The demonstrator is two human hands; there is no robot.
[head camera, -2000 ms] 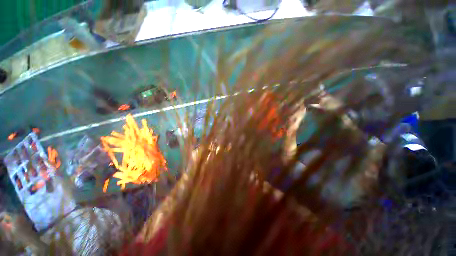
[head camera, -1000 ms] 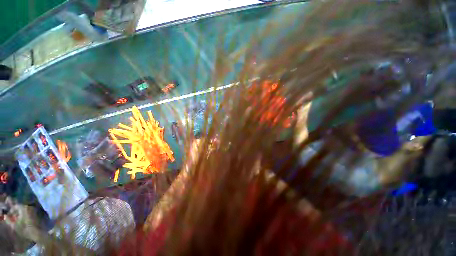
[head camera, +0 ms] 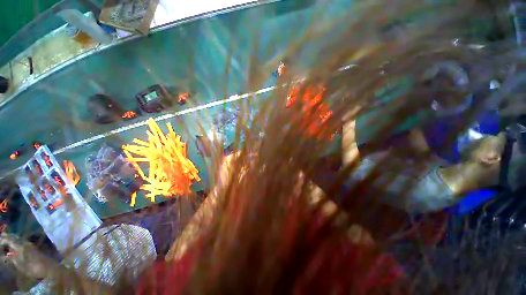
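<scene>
Hair covers the middle of the view. My left hand (head camera: 232,162) shows in part at its left edge, with the forearm below; its fingers are hidden. My right forearm (head camera: 320,201) shows in glimpses through the hair; the hand is hidden. Whatever they hold cannot be seen. A loose pile of long yellow-orange strips (head camera: 164,161) lies on the green surface left of my left hand. A heap of small red-orange pieces (head camera: 311,109) lies beyond my hands, partly behind hair. A crumpled clear bag (head camera: 106,173) lies left of the strips.
A white tray (head camera: 69,213) with dark-and-orange units stands at the left, by a person's pale sleeve (head camera: 118,253). Black units (head camera: 151,98) lie beyond the pale line. A carton (head camera: 128,14) sits on the far ledge. Another person's forearm (head camera: 349,141) reaches in at the right, near blue items (head camera: 476,201).
The view has shifted slightly. At the far right, the bare arm and blue items show in a different position. A small orange piece now shows beyond the pale line. My left hand has barely moved.
</scene>
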